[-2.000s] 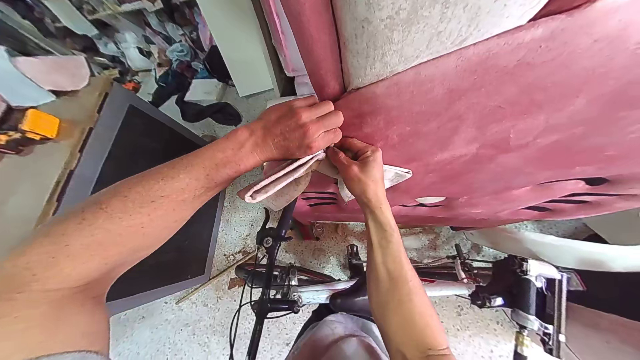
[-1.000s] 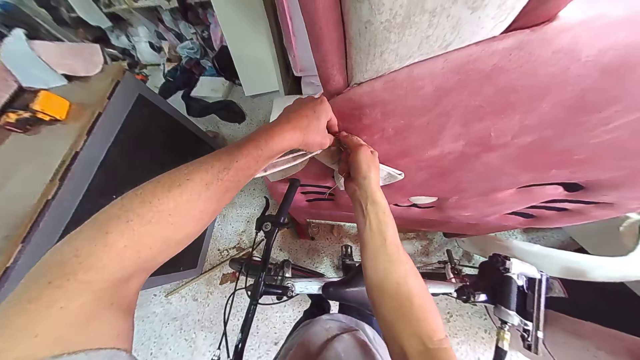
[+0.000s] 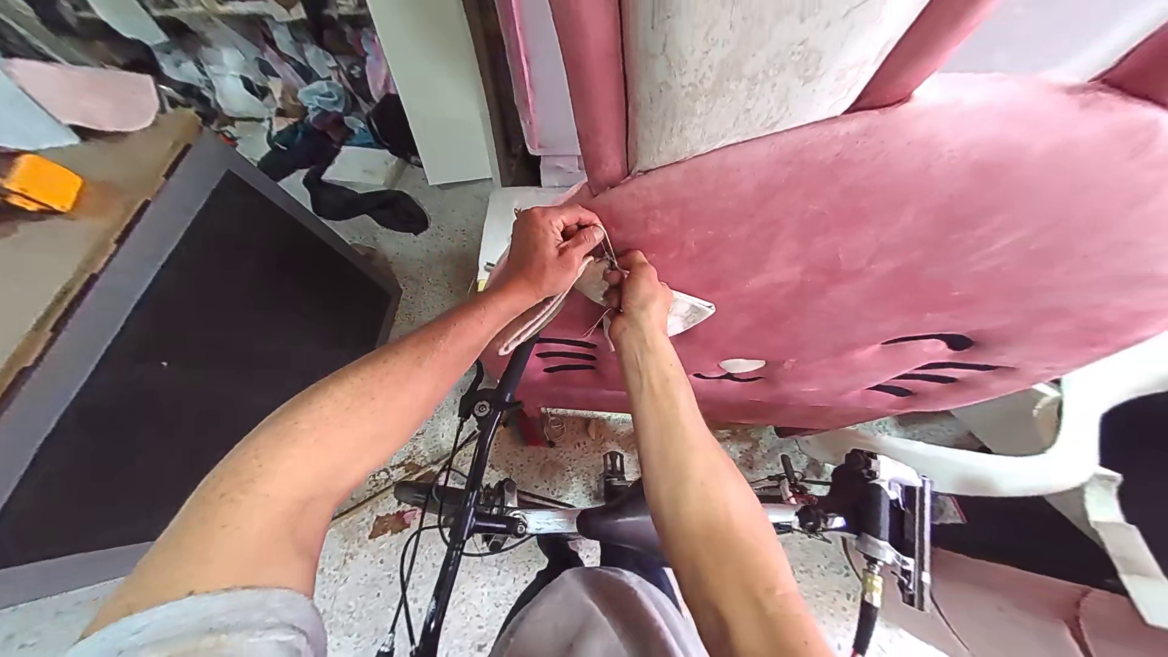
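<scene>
My left hand point(image 3: 552, 246) pinches a thin cord between thumb and fingers, at the corner of a large pink upholstered piece point(image 3: 821, 246) with a cat-like face on it. Just right of it and slightly lower, my right hand point(image 3: 637, 290) is closed on the cord's other part, close to a piece of light fabric. That pale fabric piece point(image 3: 691, 312) sticks out from beneath my right hand. A folded, light-edged fabric strip point(image 3: 534, 327) hangs below my left hand. What lies between my fingertips is small and partly hidden.
A bicycle's black handlebar point(image 3: 467, 497) and its saddle point(image 3: 620, 522) are between my body and the pink piece. At left leans a dark grey-framed panel point(image 3: 201, 365). A yellow tool point(image 3: 41, 182) lies on a board. Dark cloth point(image 3: 365, 205) is on the floor.
My hands were close together; now they are slightly apart, with a thin cord visible between them.
</scene>
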